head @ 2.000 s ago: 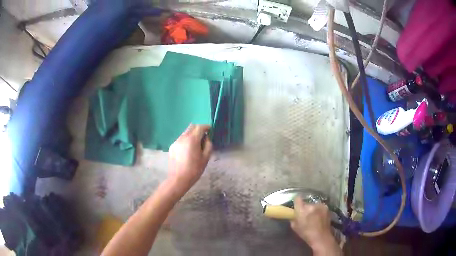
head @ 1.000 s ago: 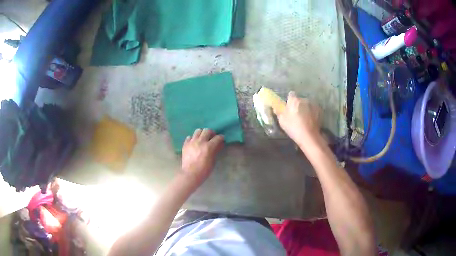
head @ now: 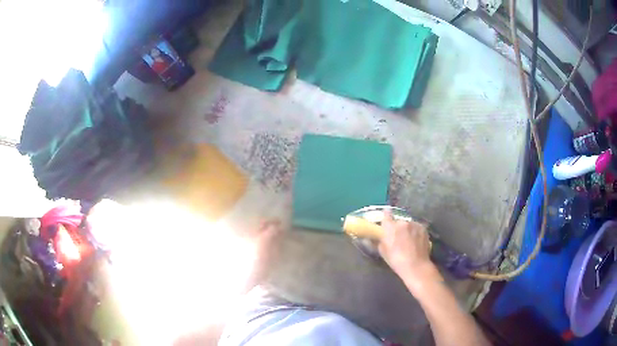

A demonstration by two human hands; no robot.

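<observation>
A green cloth square [head: 341,179] lies flat on the pale grey table. My right hand [head: 406,244] is closed round the tan handle of the silver iron [head: 355,230], whose body touches or overlaps the cloth's lower right corner. My left hand [head: 267,238] is mostly washed out by glare, left of the cloth's lower left corner; its fingers cannot be made out. The mustard-yellow template [head: 210,179] lies bare to the left of the cloth.
A stack of green pieces [head: 372,54] lies on the far side. A dark green heap [head: 84,138] and a lit phone [head: 162,64] are at left. The iron cord [head: 504,274] runs right. A lilac basin [head: 580,284] and white bottle [head: 575,167] stand beyond the right edge.
The view has turned. The iron has moved from right of the cloth to its lower right corner. The cloth now lies flatter and squarer. My left hand has come off it, towards the left.
</observation>
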